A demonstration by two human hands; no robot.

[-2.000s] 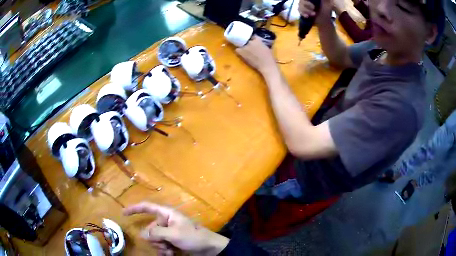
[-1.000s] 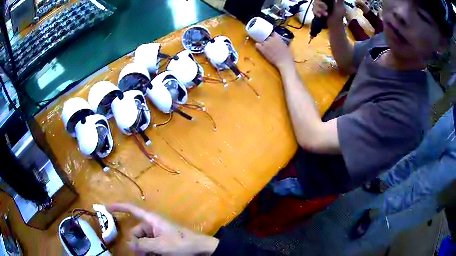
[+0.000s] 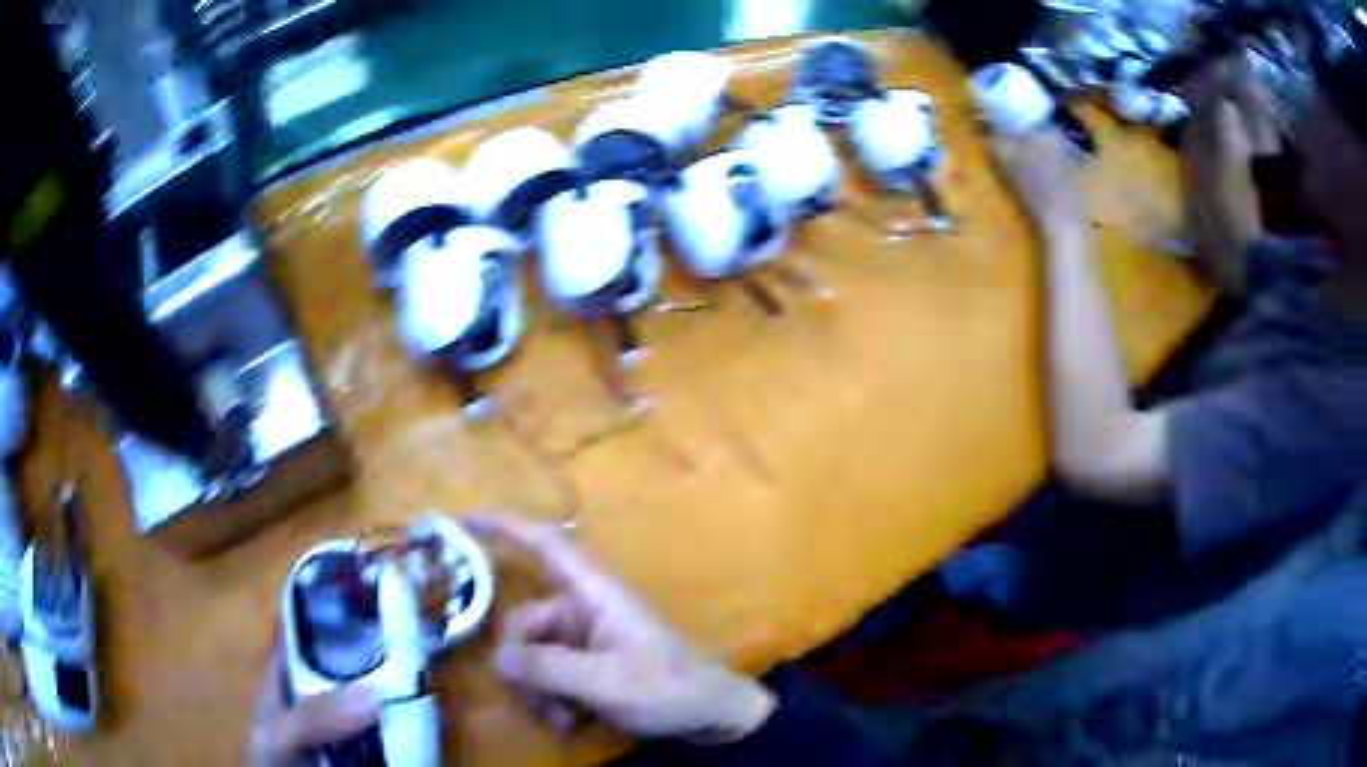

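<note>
An opened white camera shell (image 3: 308,659) with a dark round inside lies at the lower left. A smaller white-rimmed part (image 3: 474,575) sits against its right side, with thin reddish wires between them. My left hand (image 3: 318,722) grips the shell's lower end; part of the hand is hidden or cut off by the bottom edge. My right hand (image 3: 622,652) is beside the parts, its index finger stretched to the small part's rim and the other fingers curled. I see nothing held in it. The picture is blurred.
Rows of white camera units (image 3: 592,247) with trailing wires stand across the orange bench (image 3: 840,450). A blurred black screwdriver (image 3: 113,315) hangs at left above a metal box (image 3: 240,487). A white part (image 3: 60,644) lies far left. Another person's arm (image 3: 1087,360) reaches in at right.
The view has swung left, shifting the bench and units rightward in the picture. My left hand has come into view on the shell. My right hand stays beside the parts, its index finger still extended.
</note>
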